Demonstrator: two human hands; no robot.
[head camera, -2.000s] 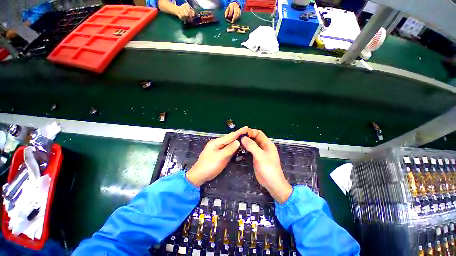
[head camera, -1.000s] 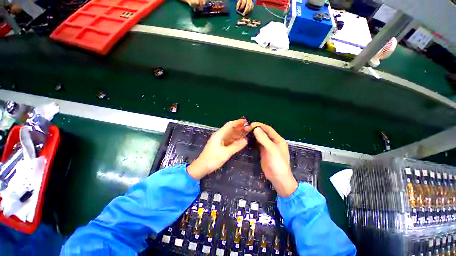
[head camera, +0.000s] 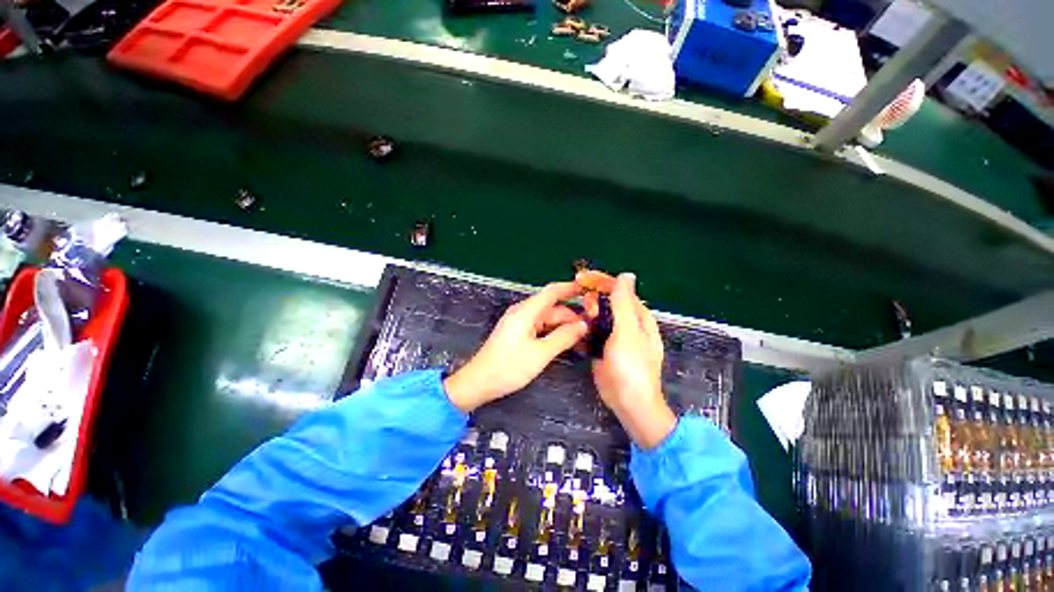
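My left hand (head camera: 517, 354) and my right hand (head camera: 630, 361) meet above the upper part of the black component tray (head camera: 445, 303). Their fingertips close around a small dark module (head camera: 602, 315), mostly hidden by the fingers. Rows of flex-circuit modules (head camera: 547, 509), with amber-gold middles and white squares, lie in the lower part of the tray. A small module (head camera: 581, 266) shows on the belt just beyond my fingertips.
The green conveyor belt (head camera: 497, 174) beyond the tray carries several small modules (head camera: 421, 234). A red scrap bin (head camera: 102, 370) stands left, stacked clear blister trays (head camera: 861, 434) right, with a white scrap (head camera: 785, 413) beside them. Across the belt are a red-orange tray (head camera: 191, 52) and blue box (head camera: 722, 49).
The view has tilted down, so the far bench slid up and the other person's hands left the picture. My hands stay together over the tray; my fingers have shifted around the small part.
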